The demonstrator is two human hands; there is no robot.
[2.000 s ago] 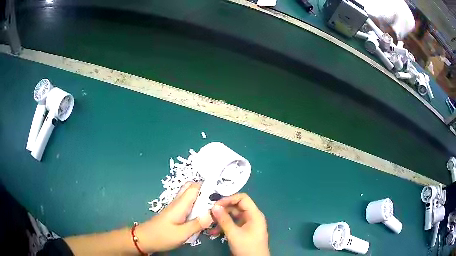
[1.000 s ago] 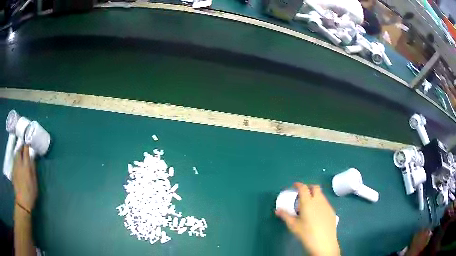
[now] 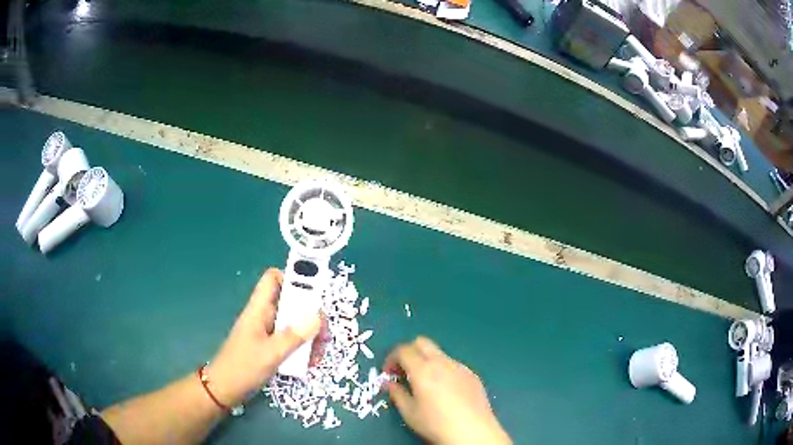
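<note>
My left hand (image 3: 252, 335) is closed around the handle of a white handheld fan (image 3: 304, 300). The fan's round slotted face (image 3: 316, 217) points up at me, and a dark oval opening (image 3: 305, 268) shows on the handle below the head. A loose pile of small white plastic parts (image 3: 326, 395) lies on the bench under and beside the fan. My right hand (image 3: 439, 391) is at the pile's right edge, thumb and forefinger close together. Whether a small part is between the fingertips cannot be told.
Three fans (image 3: 78, 204) lie at the left. One fan (image 3: 661, 369) lies at the right, with more fans (image 3: 753, 352) at the far right edge. A pale strip (image 3: 435, 211) borders the dark green belt (image 3: 417, 113). Across it are fans (image 3: 678, 96) and a grey box-shaped device (image 3: 589, 33).
My left hand has left the fans at the left and now holds a fan over the pile. My right hand has moved left from a fan to the pile. The camera view has shifted.
</note>
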